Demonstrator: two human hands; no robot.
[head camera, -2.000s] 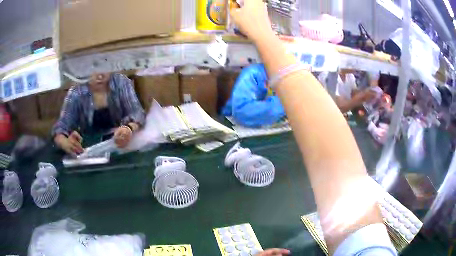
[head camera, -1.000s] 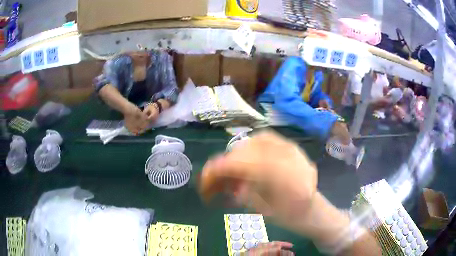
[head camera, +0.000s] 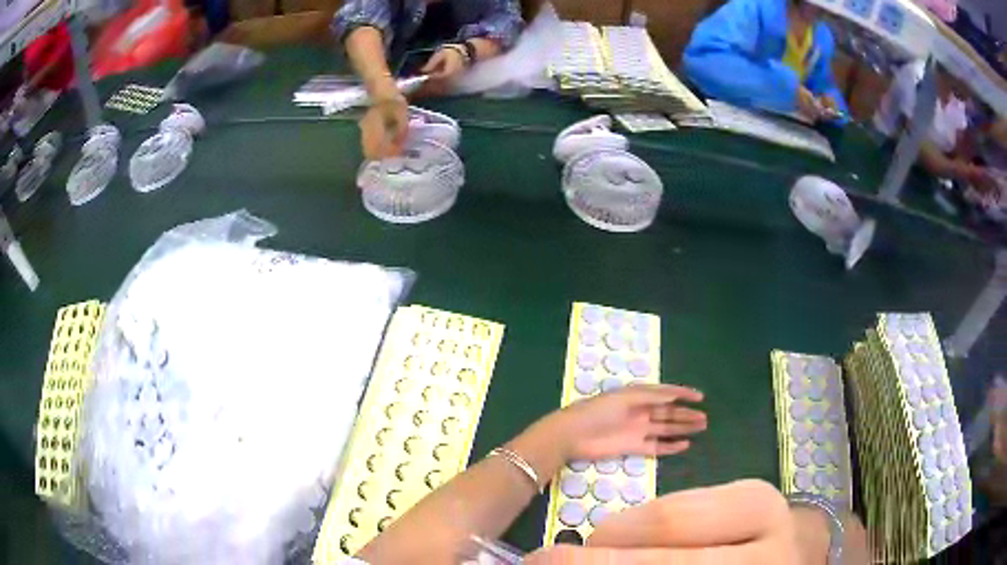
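Observation:
A cream-yellow sticker sheet (head camera: 582, 375) lies in front of me, with rows of pale white discs. A dark circle shows near its lower left end. My left hand (head camera: 635, 423) lies across the middle of the sheet, fingers stretched right and a little apart, with nothing visible in it. What is under its palm is hidden. My right hand (head camera: 674, 530) is large and blurred over the sheet's lower end, fingers pointing left. Its fingertips show no clear object. Unfilled sheets (head camera: 425, 408) lie left of the filled one, beside a bulging clear bag of white discs (head camera: 237, 386).
Filled sheets (head camera: 815, 425) and a thick leaning stack (head camera: 925, 430) stand at right. More unfilled sheets (head camera: 69, 403) lie far left. Small fans (head camera: 613, 188) line the far side, one (head camera: 411, 182) under another person's hand (head camera: 384, 124). A person in blue (head camera: 751, 55) sits opposite.
The view has tilted down. My right hand has come down from the shelf to the sheet's lower end. My left hand, earlier mostly cut off, now shows across the sheet.

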